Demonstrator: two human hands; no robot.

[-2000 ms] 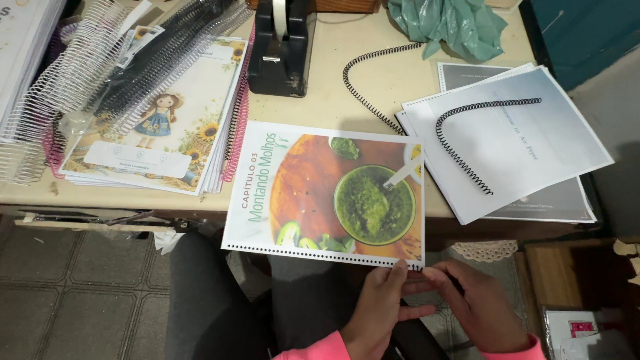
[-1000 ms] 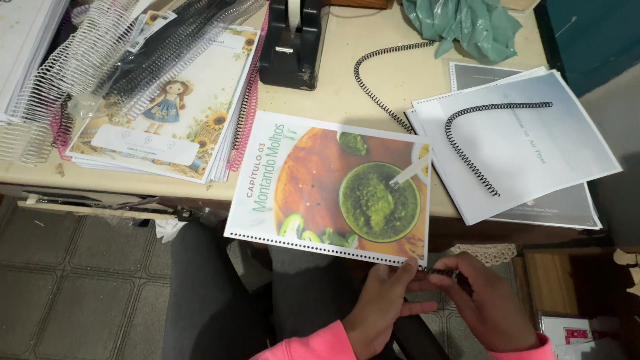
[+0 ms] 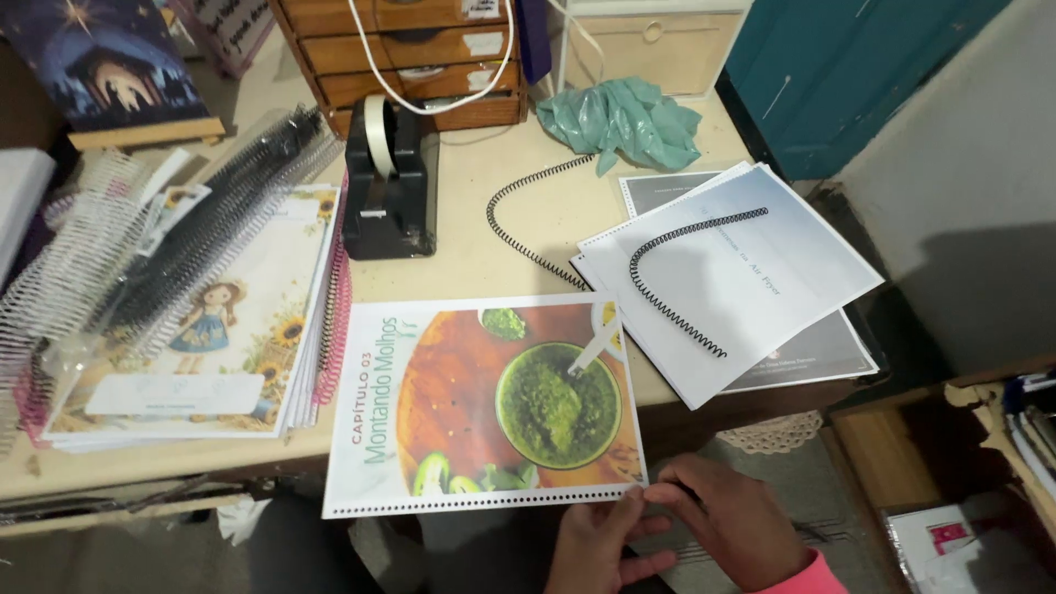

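A stack of printed pages with a food photo on top lies over the desk's front edge, its row of punched holes toward me. My left hand grips the near right corner of these pages, thumb on top. Close beside that corner, my right hand has its fingertips pinched together; a dark bit, perhaps the end of a black coil, shows there, mostly hidden by the fingers. One black plastic binding coil rests on white punched sheets at the right. Another black coil curves across the desk behind the pages.
A black tape dispenser stands behind the pages. At the left, bundled binding coils lie on covers with a doll drawing. A crumpled green plastic bag and a wooden drawer unit are at the back. An open shelf is at the lower right.
The view has shifted to show more of the desk's back. Both hands stay at the same page corner; the dark coil seen between the fingers a second ago is now largely hidden.
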